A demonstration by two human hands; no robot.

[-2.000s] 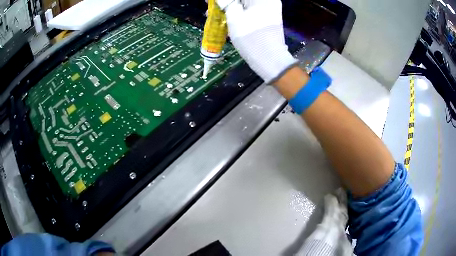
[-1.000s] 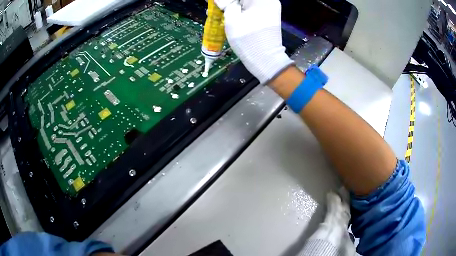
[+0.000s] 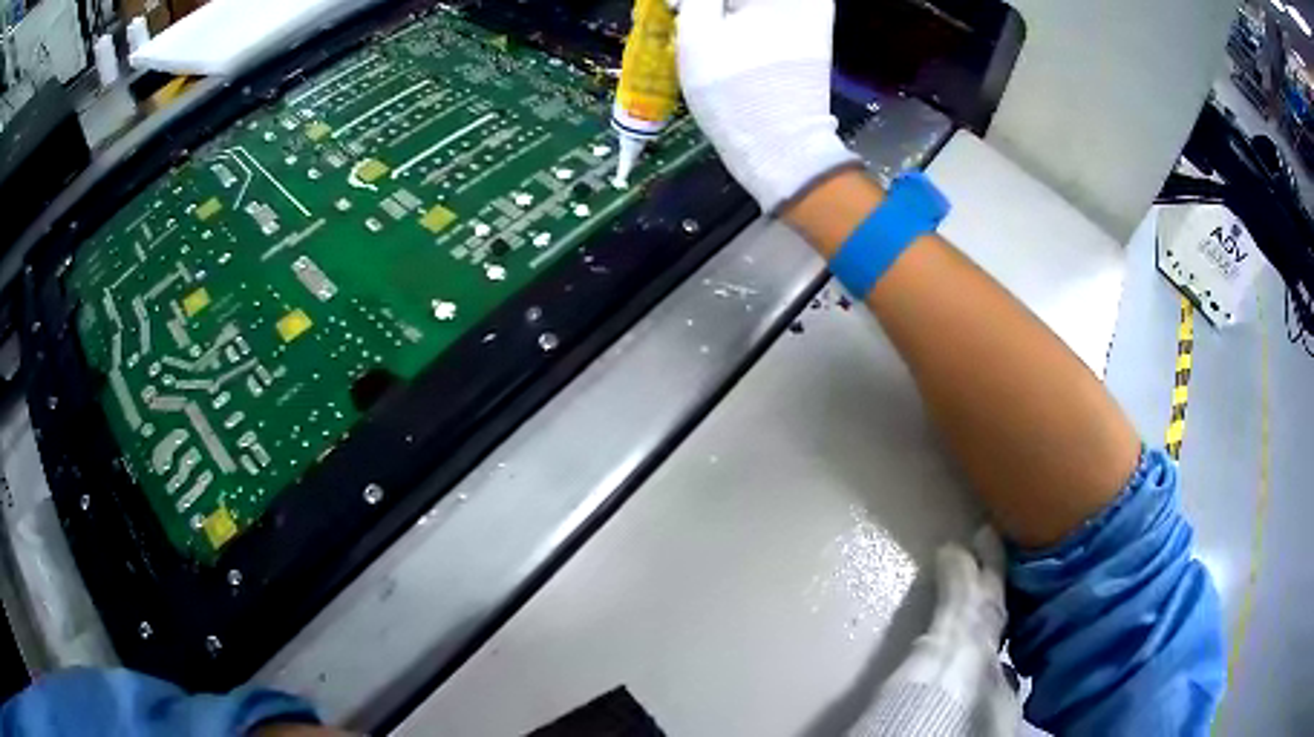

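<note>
The green circuit board lies in a black carrier with small shiny screws. Several white glue dots sit near its front right edge. My right hand, in a white glove above the board's far right part, holds the yellow glue tube nozzle down. The white nozzle tip is at a white dot on the board. The fingers are partly cut off by the top edge. My left hand, gloved, is low at the cover's right edge, partly hidden by my right arm; its grip is unclear.
A silver rail runs beside the carrier, then a pale machine cover. A black block is at the bottom edge. A dark machine opening is behind my right hand. A white sign and yellow-black floor tape are at right.
My right hand and the tube have moved a little right and away along the board; a white dot shows where the nozzle was. My left hand has barely moved. A white sign has appeared at right.
</note>
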